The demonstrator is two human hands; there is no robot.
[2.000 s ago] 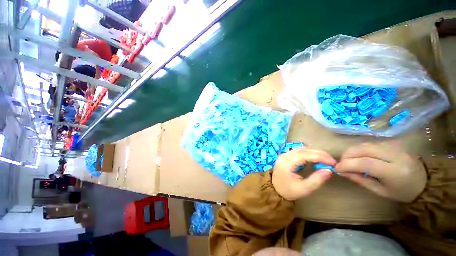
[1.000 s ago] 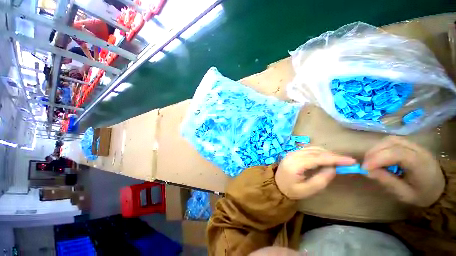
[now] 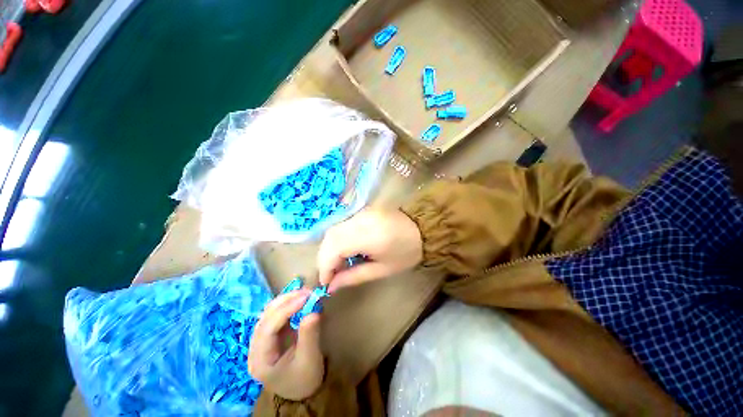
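Note:
My left hand (image 3: pixel 285 346) holds a small blue plastic piece (image 3: pixel 308 308) between thumb and fingers. My right hand (image 3: pixel 371 251) pinches at the upper end of the same piece, with another blue bit tucked under its curled fingers. The blue-filled poly bag (image 3: pixel 163 338) lies beside my left hand; a loose blue piece shows behind that hand's fingertips. The clear poly bag (image 3: pixel 236 155) with a smaller heap of blue parts lies beyond my right hand.
An open carton (image 3: pixel 481 49) with several blue parts stands at the top, on the cardboard sheet (image 3: pixel 375 318). The green conveyor (image 3: pixel 187 65) runs at the left, with orange-red parts beyond it. A pink stool (image 3: pixel 652 49) stands at the upper right.
The view has swung round, bringing the open carton and pink stool into the picture. My hands remain together on a blue piece; the grip has shifted.

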